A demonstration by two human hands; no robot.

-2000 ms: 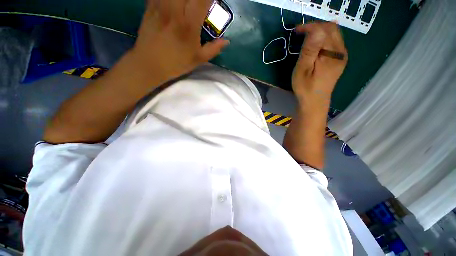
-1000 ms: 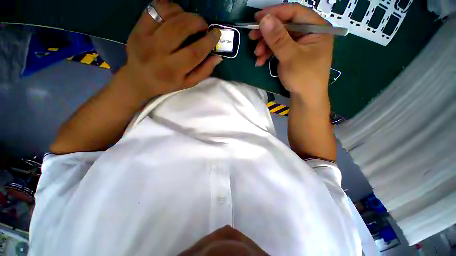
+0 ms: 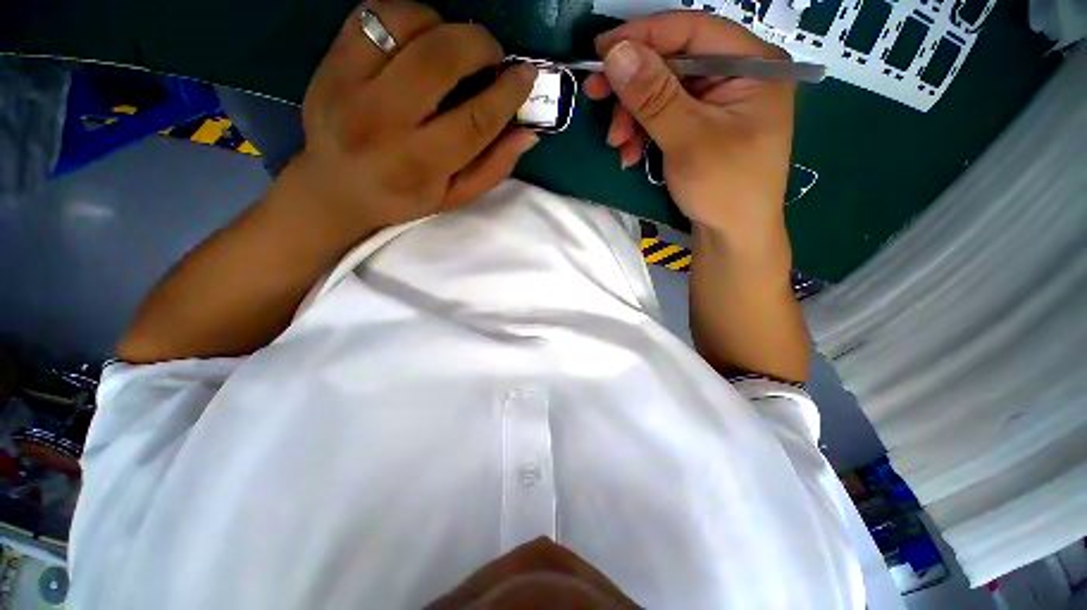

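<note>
My left hand [image 3: 411, 113], with a ring on one finger, holds a small dark rounded-square housing [image 3: 565, 100] near the mat's front edge. A silver-white battery [image 3: 542, 98] shows inside it. A thin white rounded-square outline lies along the housing's rim. My right hand [image 3: 703, 119] holds silver tweezers [image 3: 751, 69] nearly level, their tip at the housing's upper edge. The fingers partly hide the housing's left side.
A white die-cut sheet [image 3: 876, 54] with rows of dark windows lies at the upper right of the green mat [image 3: 179, 30]. A thin white adhesive ring [image 3: 805, 182] lies partly behind my right wrist. White curtain-like sheeting [image 3: 977, 310] hangs at the right.
My right hand has come left to the housing with the tweezers, and my left hand has closed around the housing's side. In the last second both hands have shifted only slightly.
</note>
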